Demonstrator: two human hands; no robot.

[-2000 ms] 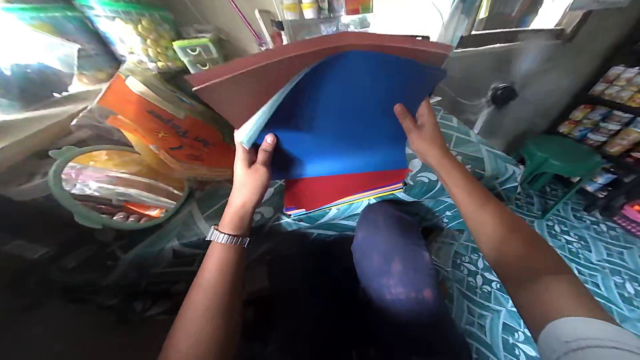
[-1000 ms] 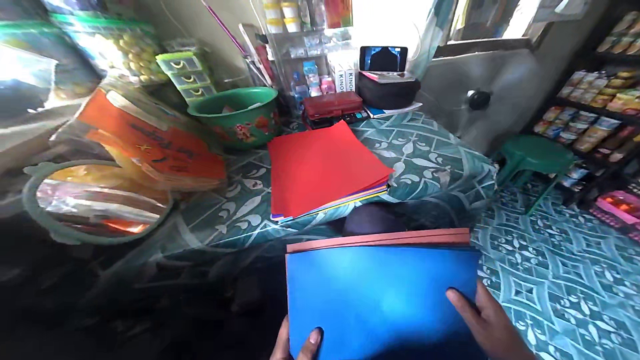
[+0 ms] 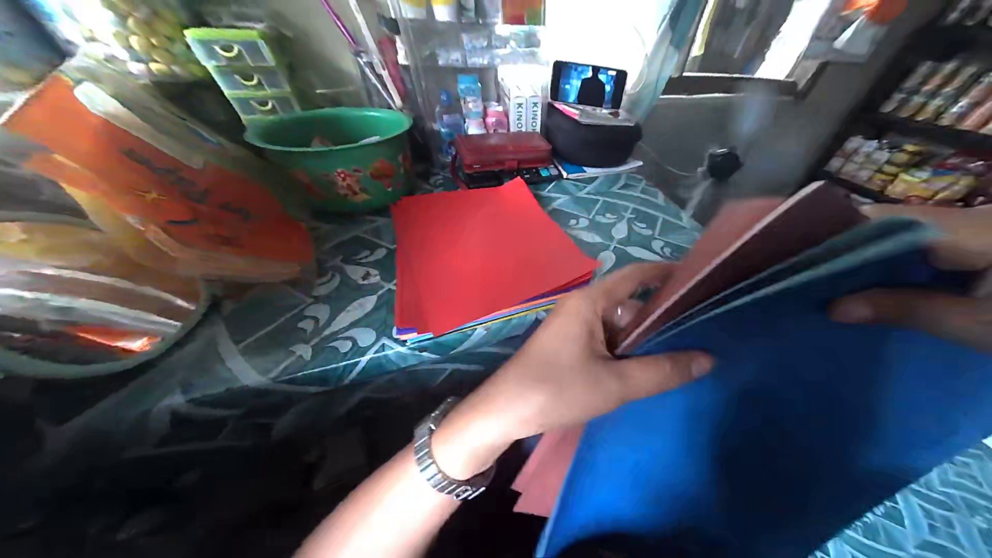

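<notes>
A stack of foam or paper sheets, with a blue sheet (image 3: 775,434) in front and brownish-pink sheets (image 3: 736,256) behind, is held tilted at the right of the head view. My left hand (image 3: 581,356), with a metal-band watch at the wrist, grips its left edge, thumb on the blue face. At the far right my right hand (image 3: 914,302) holds the stack's other side and is partly cut off and blurred. The sheets are slightly fanned apart along the top. Beyond my left hand, a pile of red sheets (image 3: 480,256) with other colours beneath lies on the patterned tablecloth (image 3: 341,310).
A green plastic basin (image 3: 341,163) stands behind the red pile, beside a small drawer unit (image 3: 244,74). A red case (image 3: 504,151) and a phone (image 3: 587,84) on a black case (image 3: 593,136) are at the back. Orange plastic bags (image 3: 178,209) and a round basket (image 3: 101,372) sit left.
The held stack has moved from low in front of me to the right and now tilts, its top edges fanned. Two seconds ago it was held over the red pile. The view has shifted.
</notes>
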